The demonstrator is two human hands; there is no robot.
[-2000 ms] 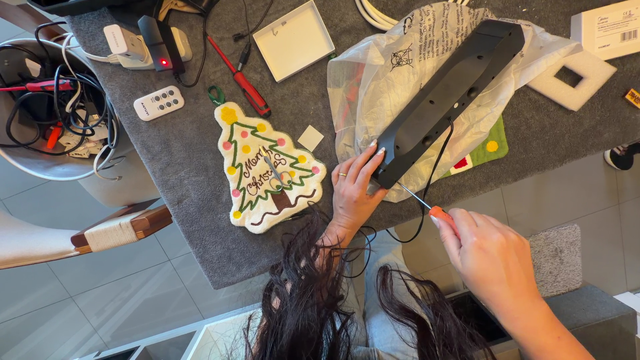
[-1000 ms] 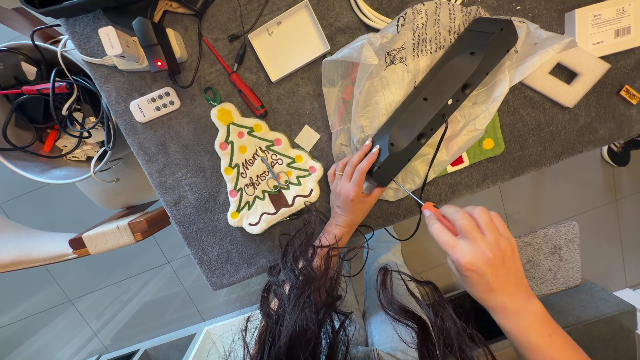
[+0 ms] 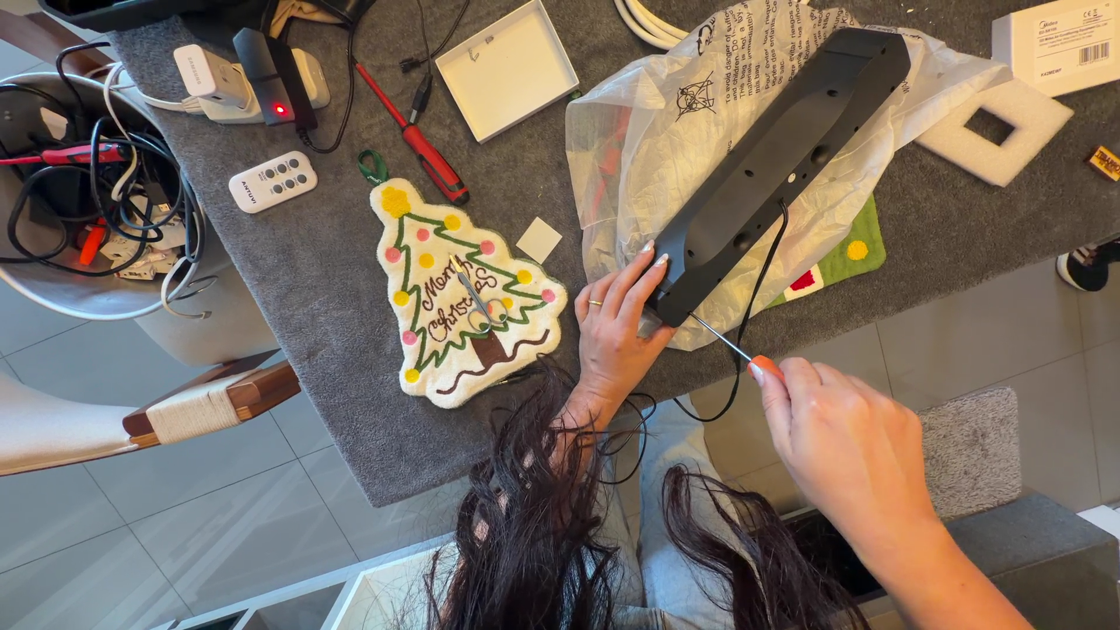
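A long black plastic device [image 3: 779, 157], perhaps a speaker bar, lies slantwise on a clear plastic bag [image 3: 647, 122] on the grey cloth-covered table. My left hand [image 3: 617, 332] grips its near end, fingers on top; the thumb side is partly hidden. In my right hand [image 3: 840, 429] is a screwdriver with an orange handle [image 3: 766, 367], its shaft's tip at the edge of that same end. A black cable [image 3: 761, 297] runs from the device and hangs over the table edge. Left of my left hand lies a tree-shaped Christmas mat [image 3: 468, 297] with small scissors [image 3: 477, 302] on it.
A red screwdriver [image 3: 433, 162], a white box tray [image 3: 507, 70], a white remote [image 3: 273, 182] and a power adapter [image 3: 210, 79] lie at the upper left. A metal bowl of cables [image 3: 157, 306] stands beside the table. White foam [image 3: 1032, 131] and a carton [image 3: 1059, 44] are at the right.
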